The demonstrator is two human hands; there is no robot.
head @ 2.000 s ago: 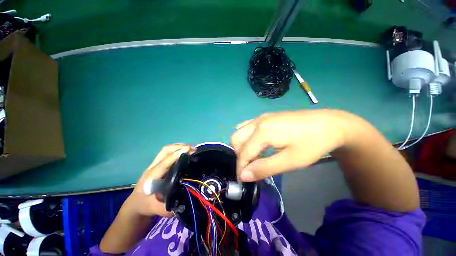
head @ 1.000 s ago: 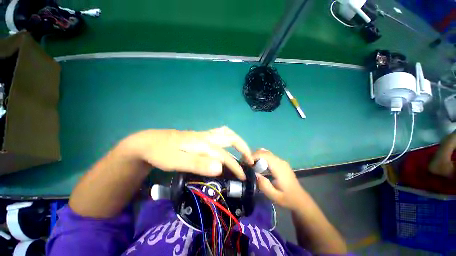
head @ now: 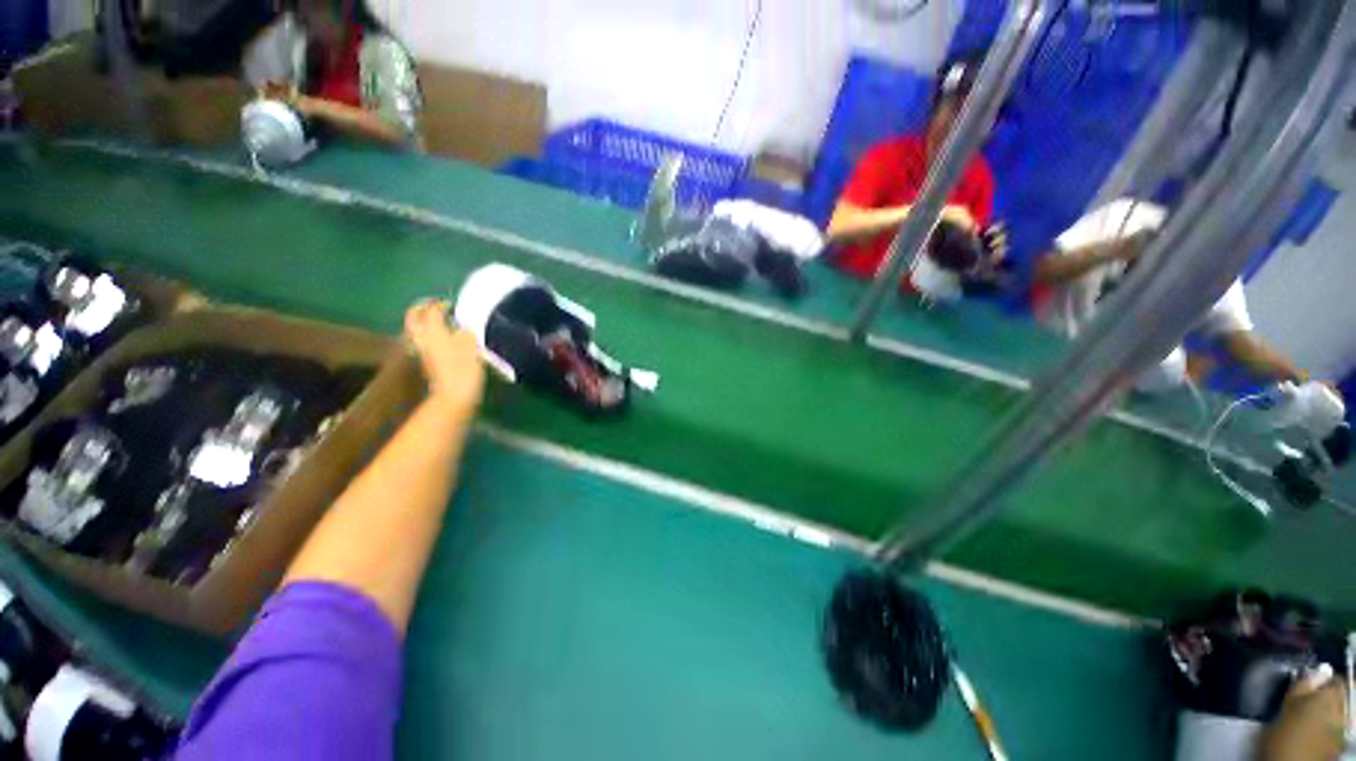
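My left hand [head: 446,357] reaches over the conveyor, its fingers at the white base of a camera body [head: 498,306], which lies on its side. The black part and red inner wires of this body point right, with a white connector beyond. At the lower right, a blurred hand [head: 1306,726], apparently my right, is cut off by the edge. It touches the white part of a camera unit with a black upper part [head: 1249,636]; its grip is unclear. A bundle of black leads [head: 885,648] lies on the bench beside a slim white-orange stick [head: 977,714].
A brown carton [head: 275,330] of black camera parts stands left. A metal post [head: 1026,424] slants across the right. More camera bodies [head: 721,250] lie across the green conveyor [head: 773,424]. Several people work beyond it, one in red [head: 915,201]. White-and-black units [head: 82,714] are at lower left.
The view has lifted and swung left. My left hand has left the opened housing at my lap and reached the body on the conveyor. The housing is no longer seen at my lap.
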